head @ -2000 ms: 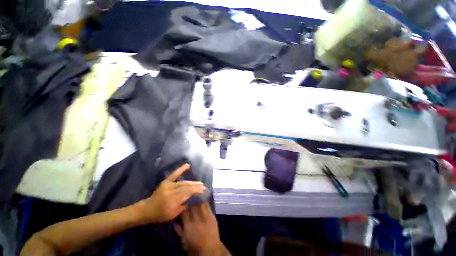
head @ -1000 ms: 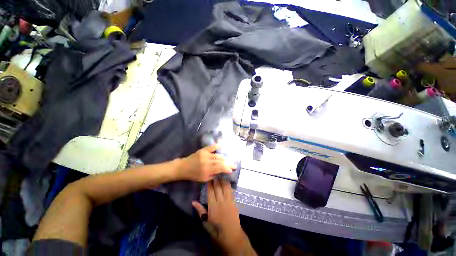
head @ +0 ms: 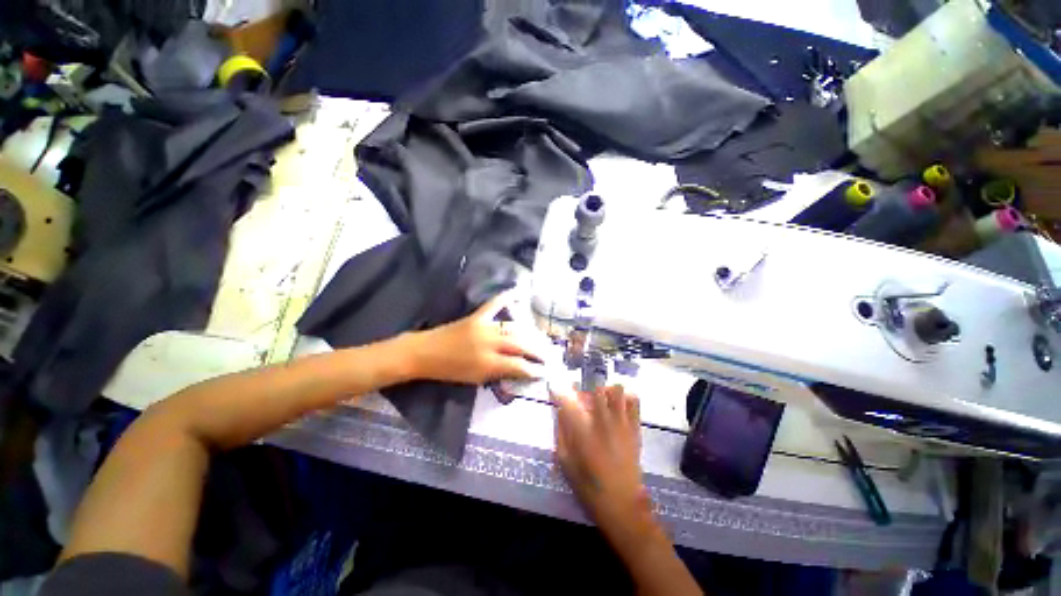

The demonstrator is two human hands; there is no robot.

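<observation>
The dark grey cloth [head: 436, 274] lies bunched on the machine table, left of the sewing machine [head: 745, 297]. My left hand [head: 471, 347] rests at the cloth's right edge beside the lit needle area, fingers bent; its exact hold on the cloth is not clear. My right hand [head: 599, 442] is just in front of the presser foot [head: 591, 363], fingertips close to the metal parts. Whether it holds anything is hidden. A corner of the cloth hangs towards the table's front edge.
A smartphone [head: 733, 437] and thread snips [head: 863, 480] lie right of my right hand. More grey cloth [head: 628, 93] lies behind the machine. A grey work pile [head: 140, 221] is at the left. Thread cones [head: 919, 204] stand behind the arm. A measuring tape [head: 465, 456] runs along the front edge.
My right hand has moved right and up, away from my left hand, to the presser foot. The cloth's front part has moved up onto the table, uncovering the front edge. My left hand has shifted slightly up.
</observation>
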